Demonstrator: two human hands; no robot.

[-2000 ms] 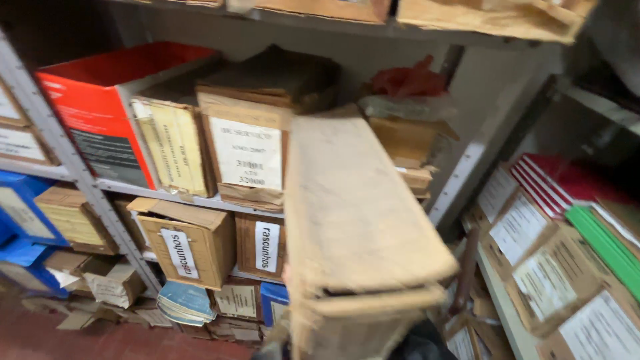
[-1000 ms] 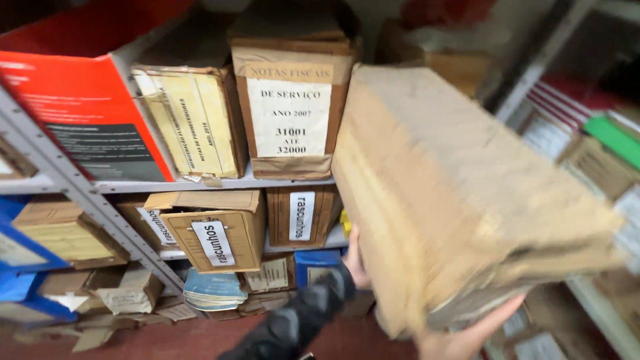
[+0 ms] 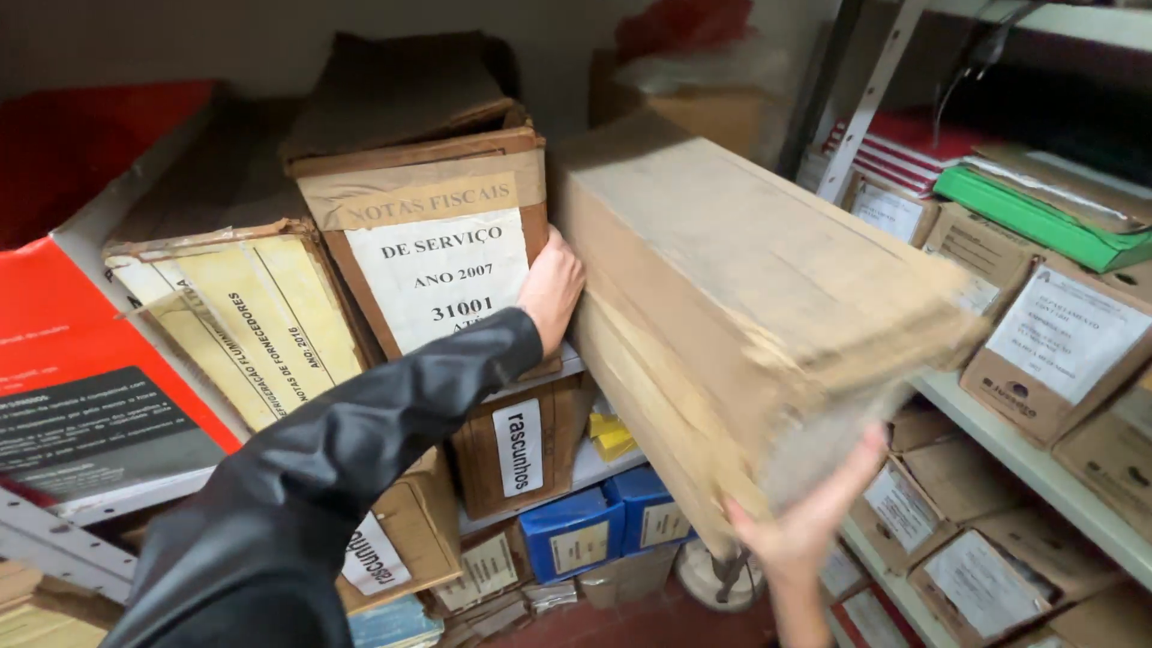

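Observation:
A long cardboard archive box (image 3: 720, 261) slants out from the shelf, its rear part beside a labelled brown box (image 3: 423, 243) and its front end toward me. My right hand (image 3: 801, 513) supports the near end from below, thumb and fingers spread around the lower corner. My left hand (image 3: 553, 279), in a black sleeve, rests against the right side of the labelled box, between it and the long box; its fingers are partly hidden. A box with a yellow label (image 3: 252, 324) and a red box (image 3: 99, 360) stand to the left.
Below are a box with a white label (image 3: 517, 441) and blue file boxes (image 3: 571, 535). At right, a metal shelf (image 3: 1008, 468) holds archive boxes, a green folder (image 3: 1044, 211) and red books (image 3: 909, 153). A perforated upright (image 3: 873, 103) stands near the long box's far side.
My left hand has moved up from the long box's lower side to the labelled box. The long box's far end now reaches in beside the labelled box, with my right hand still at its near end.

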